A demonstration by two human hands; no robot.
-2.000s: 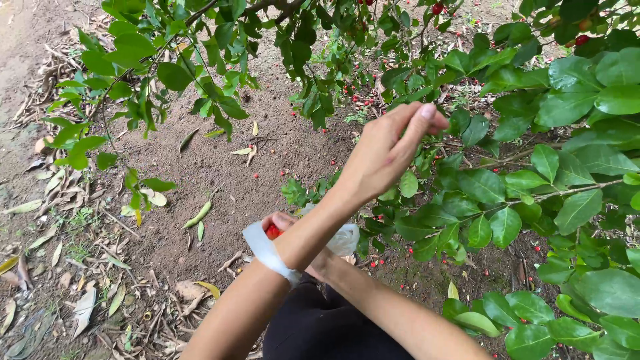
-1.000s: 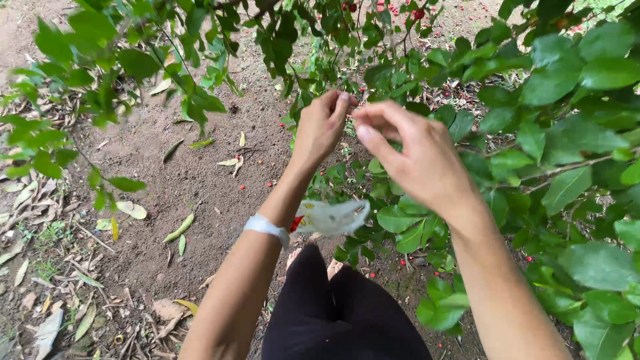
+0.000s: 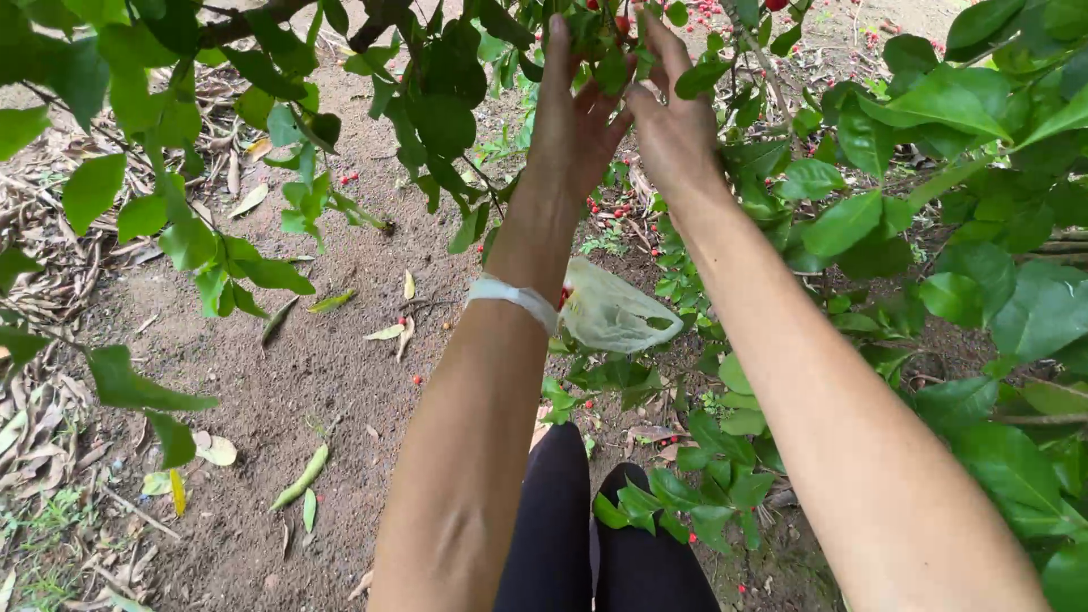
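My left hand point(image 3: 586, 123) reaches up to the leafy branch at the top middle, its fingers spread beside red berries point(image 3: 622, 25). Close on its right, my right hand point(image 3: 671, 106) reaches among the same leaves with its fingers apart; leaves partly cover the fingertips of both. A translucent plastic bag point(image 3: 616, 310) hangs from my left wrist by its handle, which is looped round it like a band. Something red shows at the bag's left side.
Leafy branches point(image 3: 960, 195) fill the right side, and more leaves point(image 3: 161, 204) hang at the upper left. Fallen red berries, dry leaves and a green pod point(image 3: 302, 478) lie on the bare soil point(image 3: 221, 365). My legs in black point(image 3: 552, 518) show at the bottom.
My hands, crossed two seconds ago and close together above the bag one second ago, are now side by side up in the foliage at the top. The view has shifted.
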